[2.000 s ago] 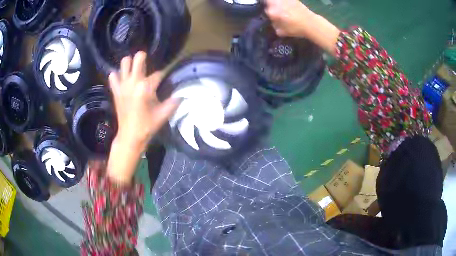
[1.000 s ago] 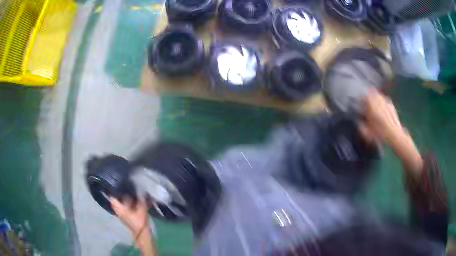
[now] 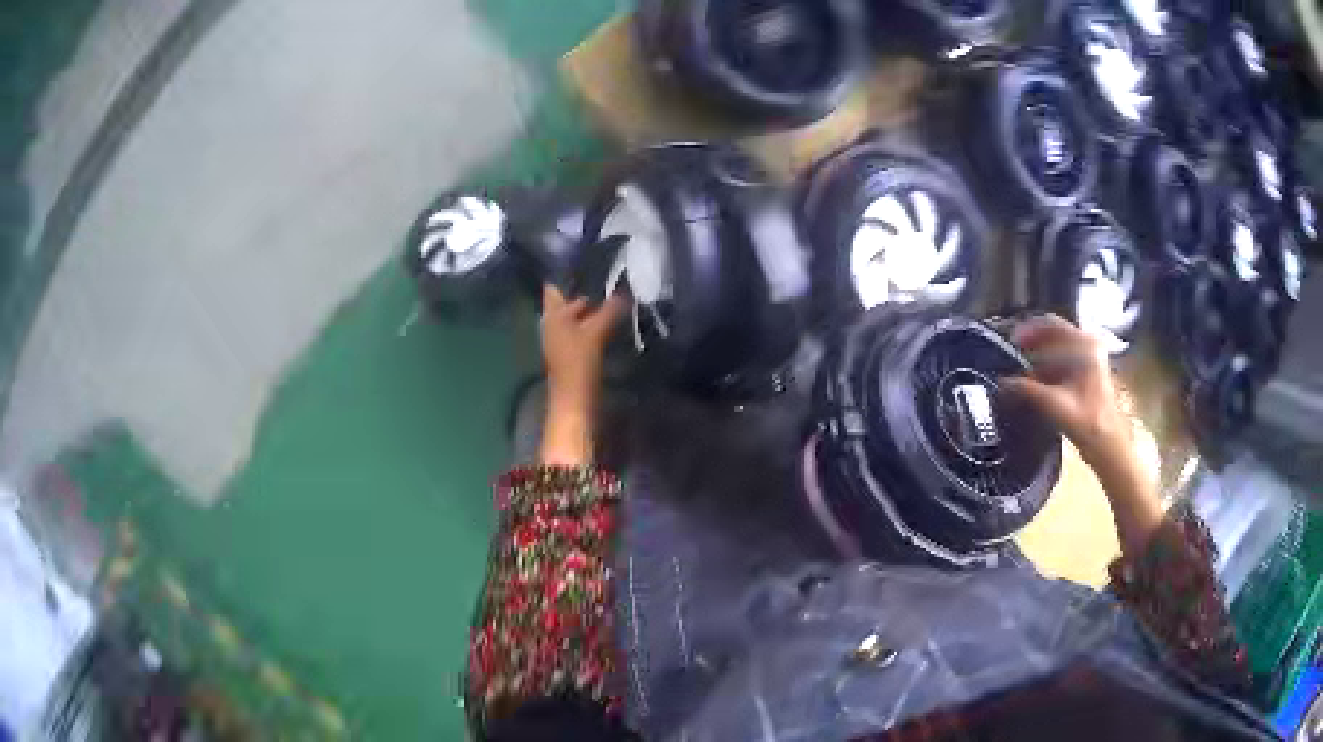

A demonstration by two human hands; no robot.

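Note:
My left hand is at centre-left, its fingers at the lower rim of a fan unit whose white blades face left. A smaller fan unit with white blades is just left of it, over the floor. My right hand grips the right rim of a fan unit, dark side up, with a pale print at its centre. This unit is tilted in front of my apron. My left palm and some fingertips are hidden or blurred.
Several fan units, some white face up and some dark side up, stand on brown cardboard from the top centre to the right. Green floor and a grey floor strip are at left. A blue item is at the lower right edge.
The view has swung, so the cardboard with units now lies at the top and right. The unit at my right hand now shows its dark printed side. Both hands stay at units.

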